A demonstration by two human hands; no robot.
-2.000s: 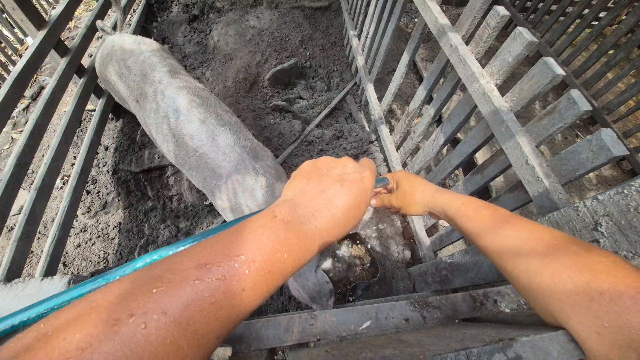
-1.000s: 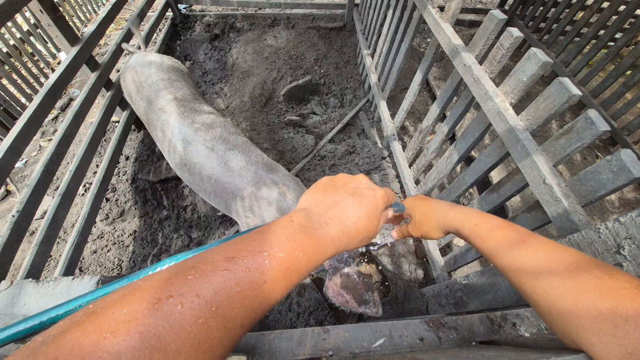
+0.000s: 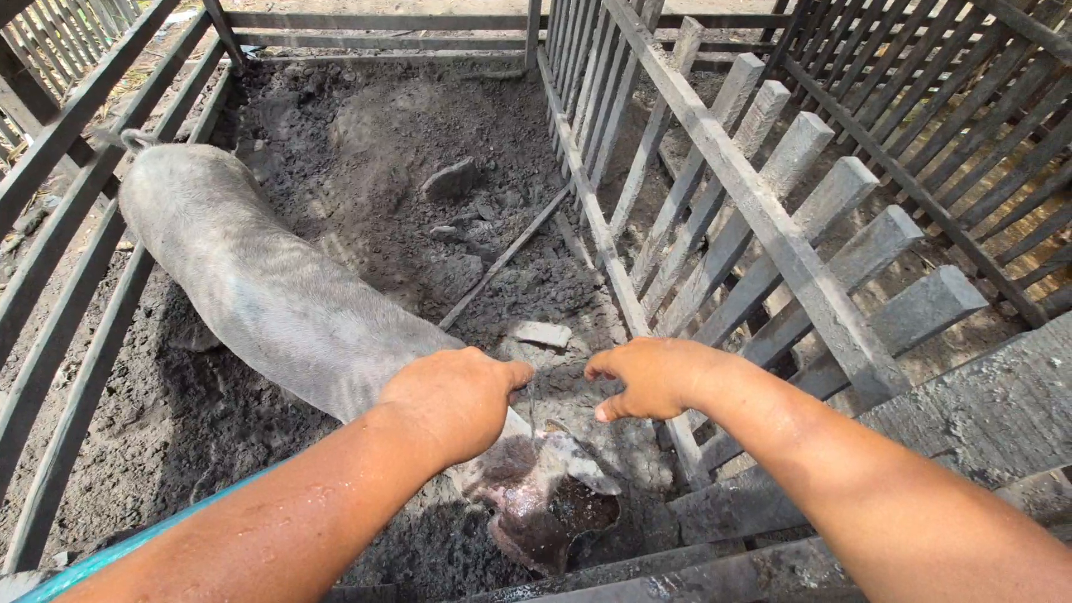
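A grey pig (image 3: 285,285) stands in a muddy pen, its rump toward the upper left and its wet head low at the bottom centre. My left hand (image 3: 456,398) is closed above the pig's neck, around what seems to be the end of a teal hose (image 3: 167,536); the hose runs along under my left forearm, and its end is hidden by the fist. A thin stream of water falls from beside the fist toward the pig's head. To the right, my right hand (image 3: 649,378) hangs empty with its fingers apart, near the slatted fence.
Wooden rails (image 3: 88,251) bound the pen at the left. A slatted wooden fence (image 3: 779,226) stands at the right, and thick boards (image 3: 980,410) cross the near edge. A long stick (image 3: 502,258), a pale block (image 3: 543,334) and a stone (image 3: 450,180) lie on the mud.
My right hand has come away from the hose end and its fingers have spread. The pale block, hidden before by my hands, now shows. The view has shifted to show more of the far fence.
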